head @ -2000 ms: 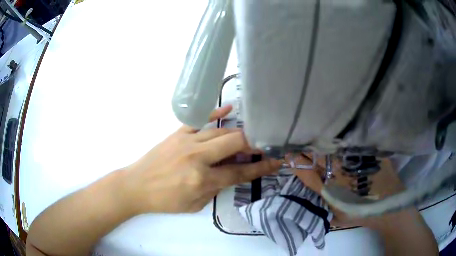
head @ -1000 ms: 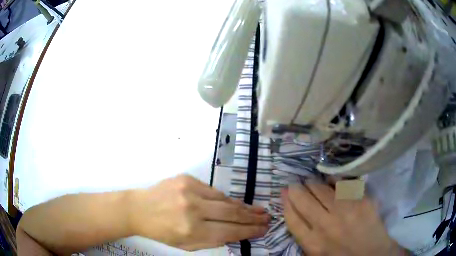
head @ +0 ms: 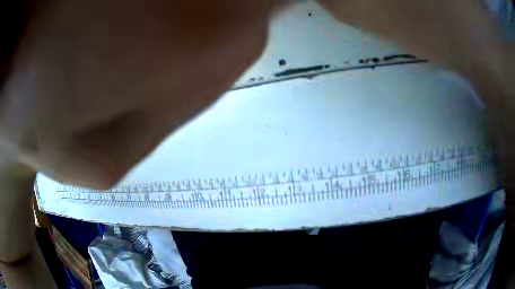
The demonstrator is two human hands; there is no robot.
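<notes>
My left hand point(head: 135, 84) is a large dark blur very close to the camera, filling the upper left. Its fingers cannot be made out, nor whether it holds anything. My right hand or forearm point(head: 446, 34) is a blurred skin-toned shape at the upper right, cut off by the edge, its grip hidden. Under them lies the white machine table point(head: 316, 130) with a printed ruler along its curved front edge. The striped fabric, the black tape and the needle area do not show.
Crumpled whitish fabric point(head: 135, 257) hangs below the table's front edge at the lower left. More pale fabric point(head: 463, 254) shows at the lower right. Between them is a very dark area with blue patches beside it. A dark seam line crosses the tabletop.
The view has swung down from the machine head to the table's front edge. Both hands have left the striped fabric and come up close to the camera. Machine and striped fabric have left the picture.
</notes>
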